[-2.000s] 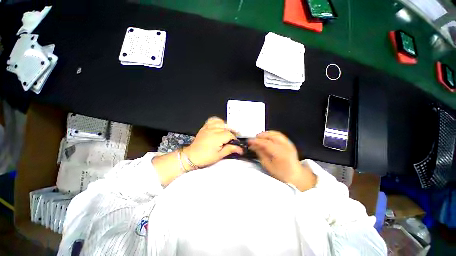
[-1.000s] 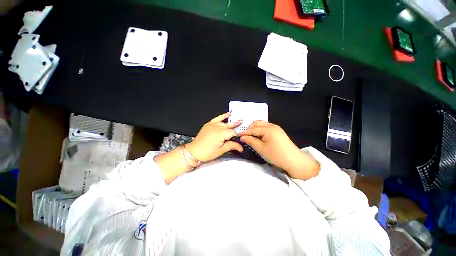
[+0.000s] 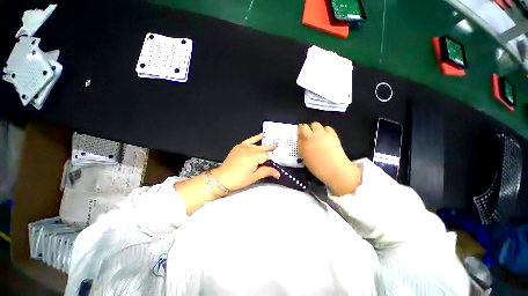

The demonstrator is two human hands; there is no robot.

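A white perforated cover plate (image 3: 288, 151) lies on the black mat in front of me, with a dark spot at its lower right corner. My left hand (image 3: 246, 165) holds a short black strip with white dots (image 3: 289, 177) at the plate's near edge, its fingers resting on the plate's left side. My right hand (image 3: 324, 151) has its fingertips at the plate's upper right corner; whether a small part is under them is hidden. A stack of cover plates (image 3: 326, 75) is behind on the right, and a low pile (image 3: 165, 56) is left of centre.
A phone (image 3: 388, 141), a pale ring (image 3: 384, 91) and a black flat block (image 3: 426, 156) are at right. Circuit boards (image 3: 347, 10) on red pads stand on the green belt. Loose covers (image 3: 32, 72) lie far left; a carton (image 3: 37, 167) with packed covers is at lower left.
My right hand has moved from beside the strip to the plate's upper right corner. The strip now shows more clearly. The boards on the belt have shifted left in view.
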